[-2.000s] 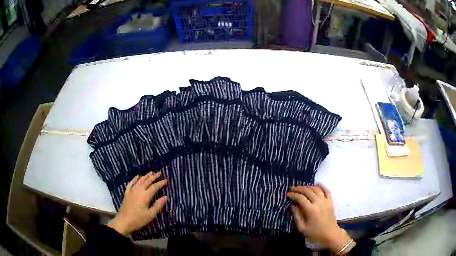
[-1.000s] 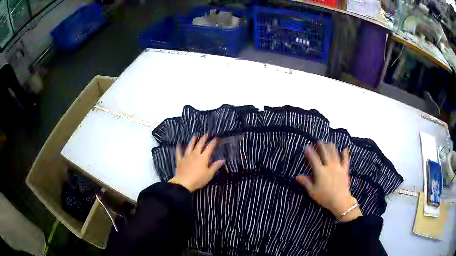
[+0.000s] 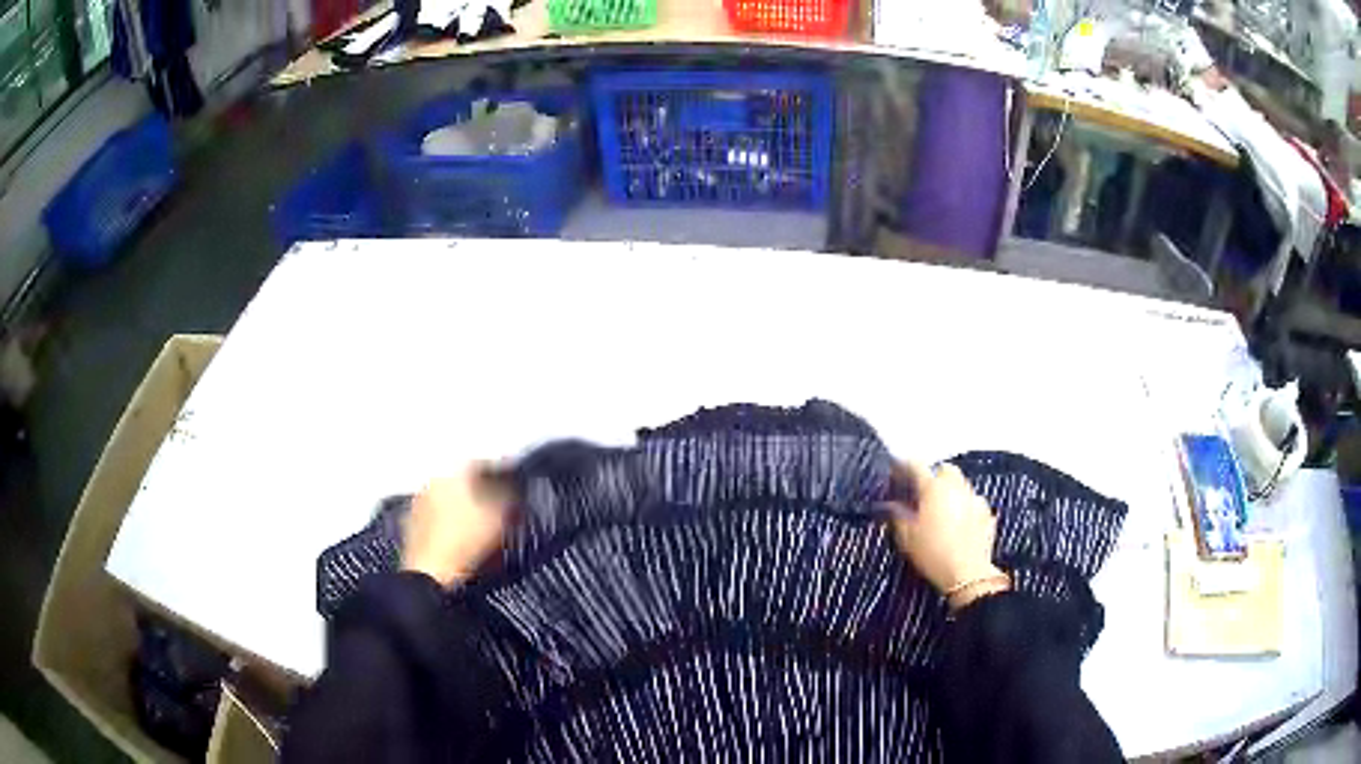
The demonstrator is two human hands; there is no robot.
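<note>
The dark tiered ruffled skirt (image 3: 731, 590) with thin white stripes lies on the white table, its lower part running out of the picture at the bottom. My left hand (image 3: 457, 523), blurred, is closed on the ruffle edge at the left. My right hand (image 3: 940, 525) is closed on the ruffle edge at the right, with fingertips partly hidden by cloth. The outer ruffle between the hands is blurred and spread. No tool is visible in either hand.
The white table (image 3: 627, 329) has a smartphone (image 3: 1212, 496) on a yellow-tan pad (image 3: 1224, 605) at right, near a tape roll (image 3: 1278, 430). A cardboard box (image 3: 93, 597) is at left. Blue baskets (image 3: 717, 138) stand behind the table.
My hands were flat on the cloth and are now gripping the outer ruffle edge. The view has shifted, and the skirt sits lower in the picture than two seconds ago.
</note>
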